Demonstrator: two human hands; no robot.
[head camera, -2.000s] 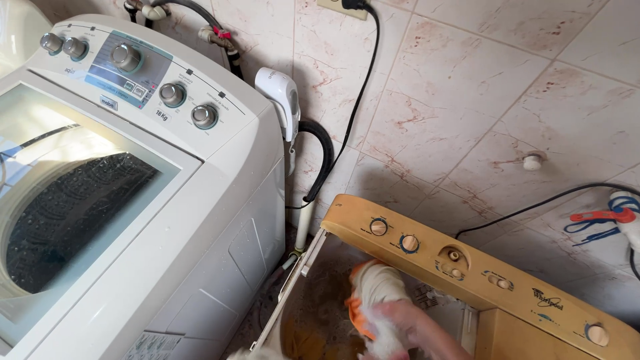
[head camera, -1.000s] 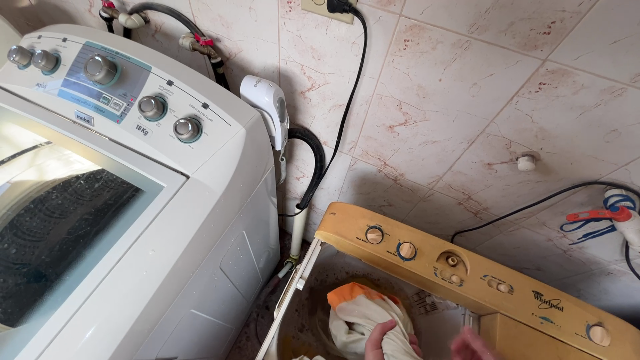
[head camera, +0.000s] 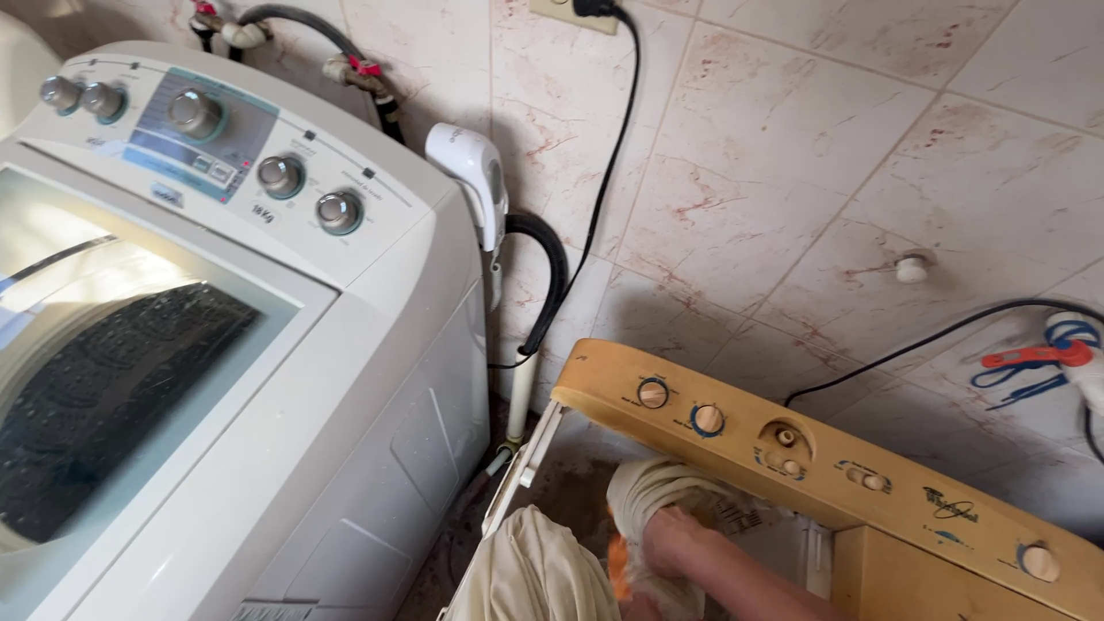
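A cream cloth with orange parts (head camera: 660, 483) is bunched in the open tub of the yellowed Whirlpool twin-tub washing machine (head camera: 819, 466). My right hand (head camera: 671, 539) reaches in from the lower right and grips this cloth, its fingers mostly hidden by the folds. Just below, at the bottom edge, a small patch of skin shows, seemingly my left hand (head camera: 640, 607); its fingers are hidden, against the lower part of the cloth. Another gathered mass of cream cloth (head camera: 536, 569) lies at the tub's left side; whether it is the same piece cannot be told.
A large white top-loading washing machine (head camera: 388, 371) stands at the left. Between the machines are a white pipe (head camera: 520, 397) and a black hose (head camera: 552, 276). A white device (head camera: 470, 177) hangs by the tiled wall. Black power cords run along the wall.
The orange-edged cloth is now more bunched up around my right hand. My left hand, plainly visible on the cloth a second ago, is now mostly out of sight. More cream cloth shows at the left.
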